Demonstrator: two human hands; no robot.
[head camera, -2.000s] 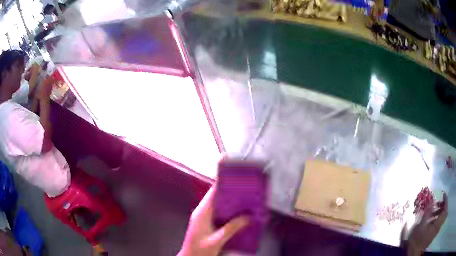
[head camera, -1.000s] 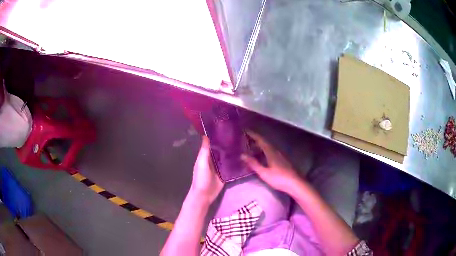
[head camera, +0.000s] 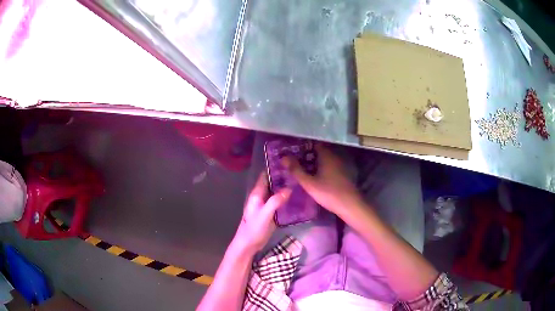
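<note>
A smartphone (head camera: 295, 203) with a dark face and pale edge is held over the lap, below the bench edge. My left hand (head camera: 263, 212) grips its left side, with the thumb over the lower part of the face. My right hand (head camera: 325, 182) is at its right side, with fingers over the upper face; whether it also bears the phone's weight is hidden.
The metal bench (head camera: 292, 79) carries a cardboard pad (head camera: 408, 85) with a white glue dab (head camera: 433, 113). Right of it lie pale bits (head camera: 499, 127), a red heap (head camera: 534, 114) and a white scrap (head camera: 517, 39). Red stools (head camera: 58, 194) stand below. A person's sleeve (head camera: 11, 191) shows left.
The view has tilted down to the lap. The right hand has left the red heap and joined the left at the phone. Since one second ago, its fingers have moved over the upper face.
</note>
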